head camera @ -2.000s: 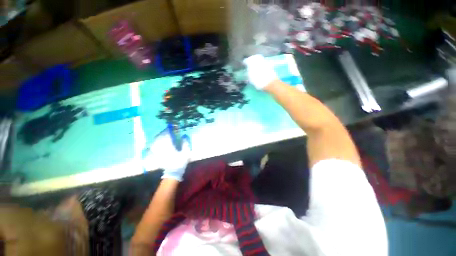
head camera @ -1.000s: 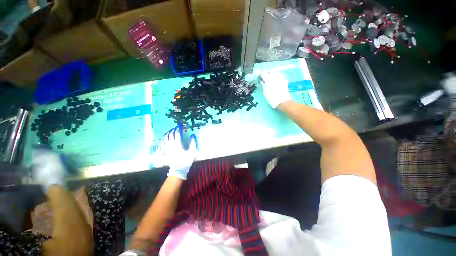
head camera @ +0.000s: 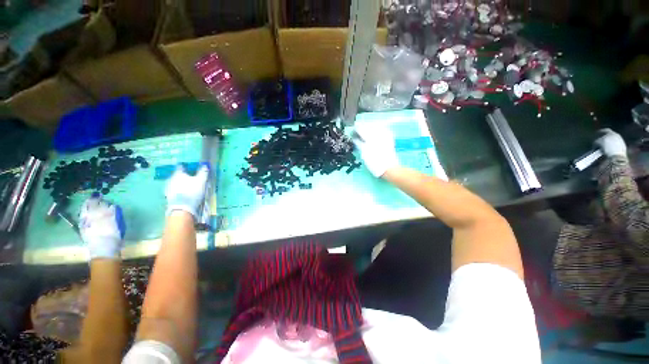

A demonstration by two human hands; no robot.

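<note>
A dark heap of small black parts lies on the pale turquoise mat, with small silvery parts at its right edge. My right hand, in a white glove, is beside that edge, fingers pointing up-left. Whether it holds a small part cannot be told. My left hand, in a white glove with blue fingertips, is at the seam between two mats. Its fingers close on the left side of a long dark grey metal bar, which lies front to back across the mat. The thumb is hidden.
A neighbour's gloved hand is near a second black heap on the left mat. Blue bins, cardboard boxes and a metal post stand behind. Metal profiles and wired discs lie right.
My left hand has moved left and away from me, from the front edge to the seam, where the dark bar now lies. The neighbour's hand has moved onto the left mat. My right hand stays near the heap.
</note>
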